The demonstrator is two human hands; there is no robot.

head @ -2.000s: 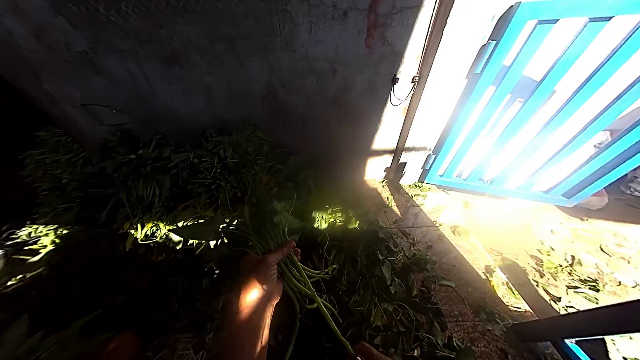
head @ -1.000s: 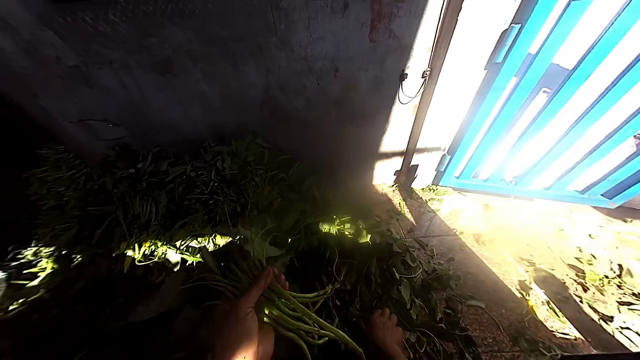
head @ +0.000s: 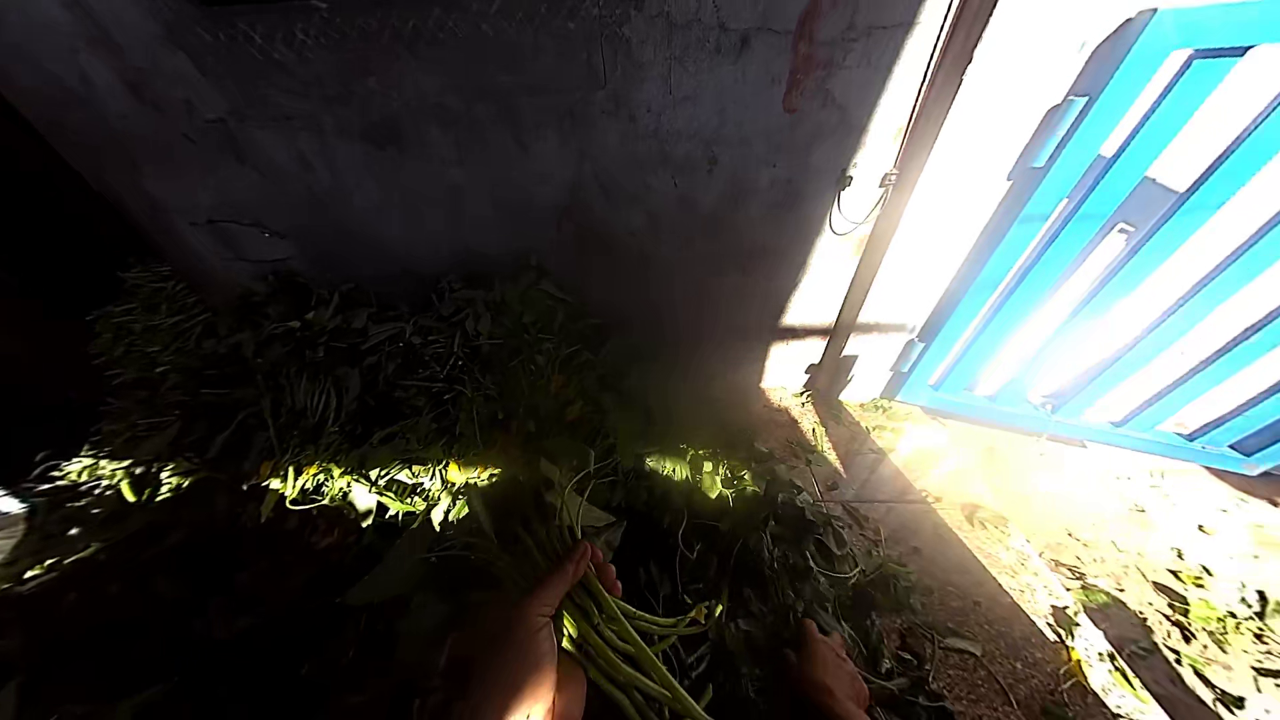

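Observation:
Near the bottom middle, my left hand (head: 555,610) is closed around a bunch of long green stems (head: 625,640) with leaves at their upper end. The stems run down to the right, past the lower edge of the view. My right hand (head: 832,672) is low in the view, right of the bunch, among dark leafy stems (head: 830,560). Its fingers are partly in shadow, and whether they hold anything cannot be made out. Behind both hands lies a broad heap of leafy greens (head: 400,370), mostly in shade, with a sunlit strip across it.
A grey plastered wall (head: 500,150) stands behind the heap. At the right are a post (head: 895,220) with a thin wire and a blue slatted metal gate (head: 1130,230) in strong glare. Loose leaves lie on the sunlit ground (head: 1000,480).
The bunch in my left hand looks fuller than two seconds ago. My right hand, barely visible at the bottom edge then, has come into view right of the bunch.

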